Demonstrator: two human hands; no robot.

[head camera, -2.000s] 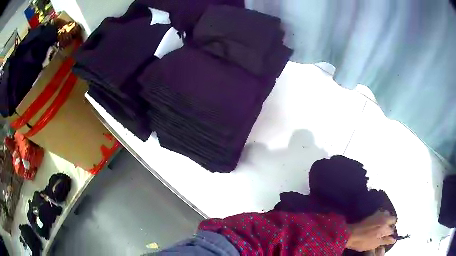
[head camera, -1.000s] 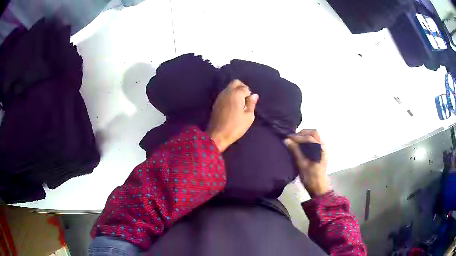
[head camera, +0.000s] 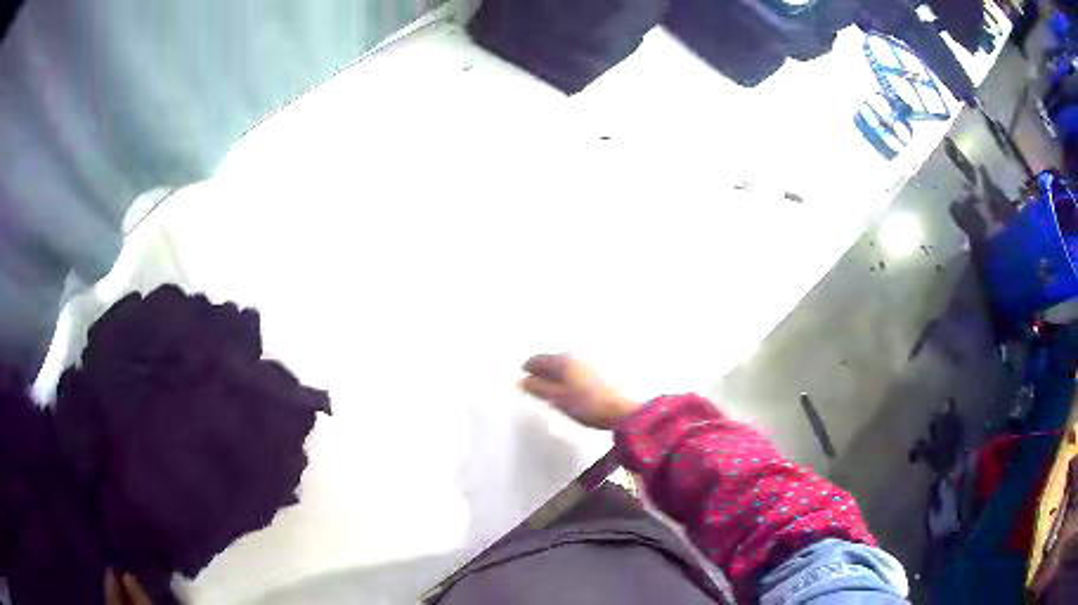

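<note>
A dark purple-black fabric bundle (head camera: 195,431) with ragged, rounded edges lies at the left of the white table (head camera: 473,236), against more dark fabric (head camera: 30,508) at the picture's left edge. My left hand (head camera: 125,589) shows only as a bit of fingers at the bottom left edge, at the bundle's lower side; its grip is hidden. My right hand (head camera: 573,388) is a little blurred over the table near its front edge, holding nothing, with its fingers slightly bent.
Dark fabric stacks (head camera: 567,36) lie at the table's far side. Blue cutting dies (head camera: 904,83) lie at the far right end. A pale curtain (head camera: 130,106) hangs along the left. A blue container (head camera: 1034,254) stands on the grey floor at right, where dark scraps (head camera: 816,425) lie.
The view has swung to the right. The bundle now lies at the left beside other dark fabric. My right hand has let go of the fabric, and my left hand has moved to the bottom left edge.
</note>
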